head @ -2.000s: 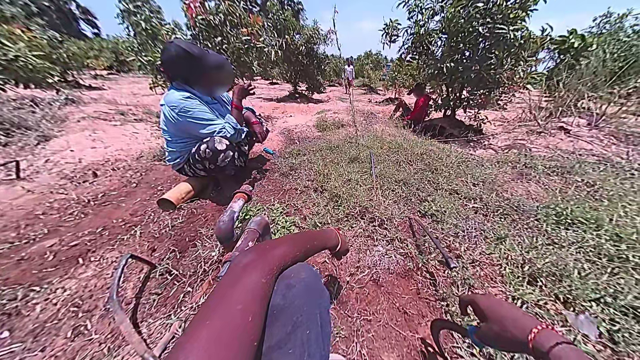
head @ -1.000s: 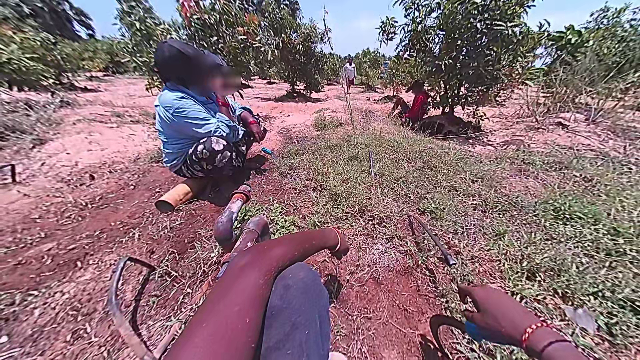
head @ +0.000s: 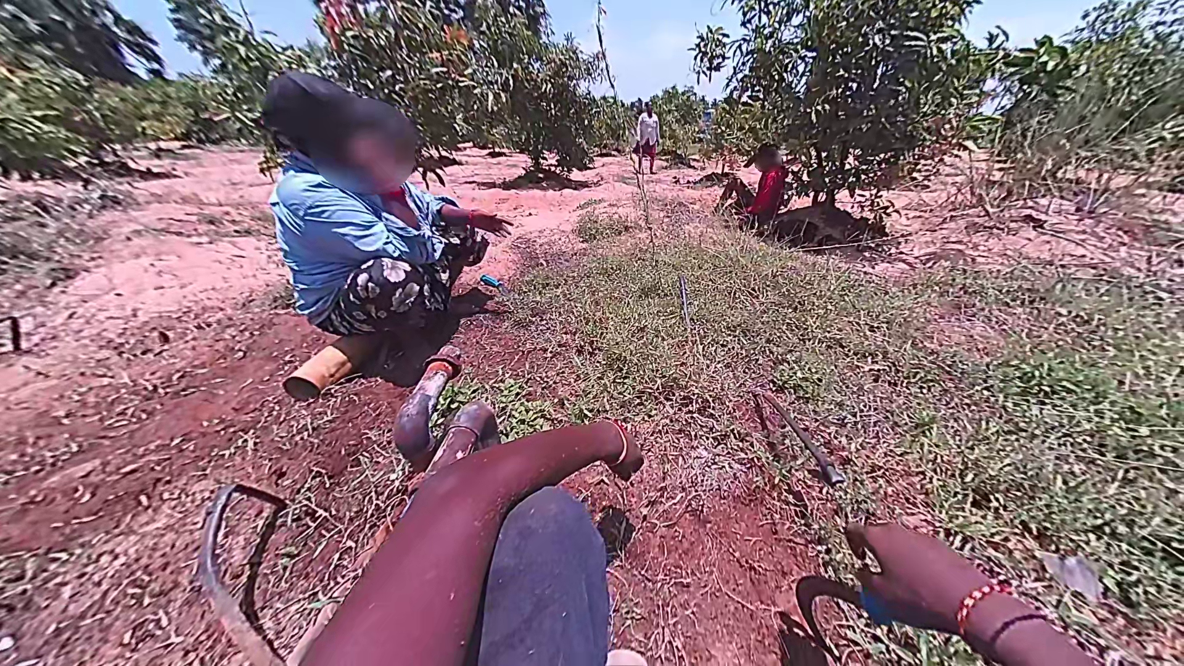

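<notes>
My right hand (head: 911, 573), at the lower right, is closed around the blue handle (head: 877, 606) of a sickle, whose curved dark blade (head: 814, 592) points left over bare red soil. Just beyond that hand, a black hose piece (head: 805, 439) sticks up at a slant from the grass. My left arm lies across my knee in dark trousers (head: 546, 583). At its end my left hand (head: 629, 455) hangs bent down; its fingers are mostly hidden, so I cannot tell whether they are apart.
Bent pipe fittings (head: 435, 416) stand left of my knee, with a black hose loop (head: 217, 546) nearer. A person in a blue shirt (head: 342, 231) sits by a yellowish pipe (head: 324, 368). Farther off are a seated person in red (head: 768, 192), a standing person (head: 647, 134) and trees.
The person in the blue shirt has brought a hand down from near the face and now holds it out to the right. My left arm stays across my knee.
</notes>
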